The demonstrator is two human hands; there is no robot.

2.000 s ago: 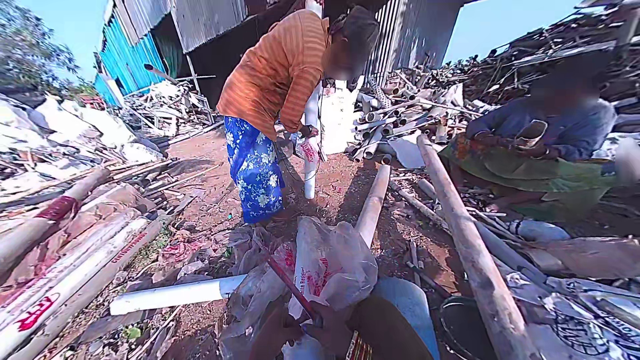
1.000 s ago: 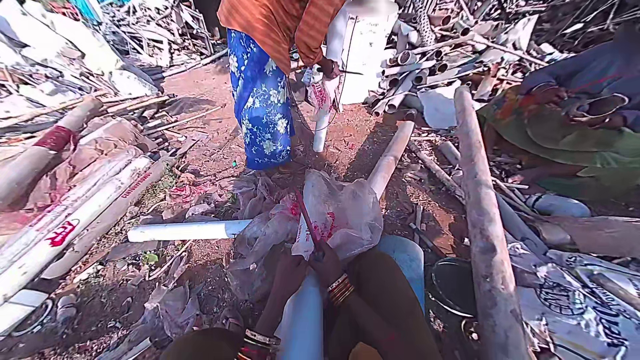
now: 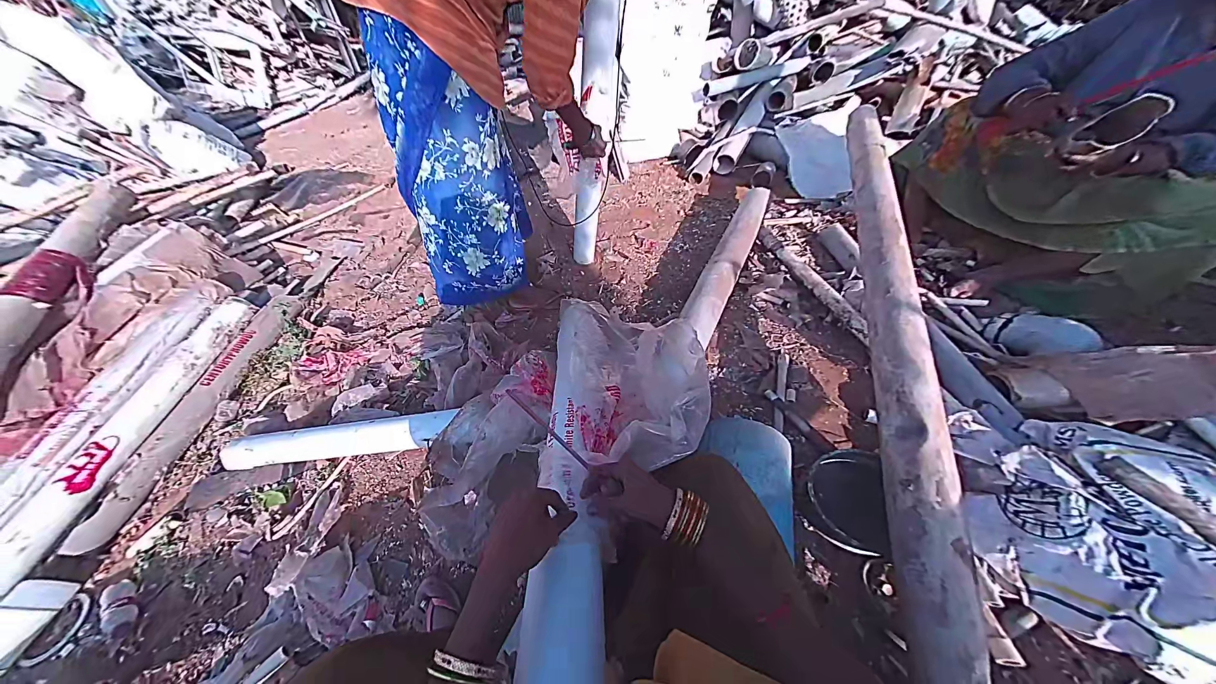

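A white plastic pipe lies lengthwise between my knees, its far part under a torn clear plastic wrapper with red print. My right hand is closed on the near end of a thin dark blade-like tool, which slants up and left across the pipe. At the pipe's left side is my left hand, its fingers curled in near the thumb; whether it pinches anything cannot be told.
Ahead, a person in a blue floral skirt holds an upright pipe. Another person sits at the right. A long grey pipe, a black bucket and a printed sack lie right; wrapped pipes lie left.
The view has tilted downward. My left hand, beside my right at the tool a second ago, is now lower and apart from it. The tool leans further left.
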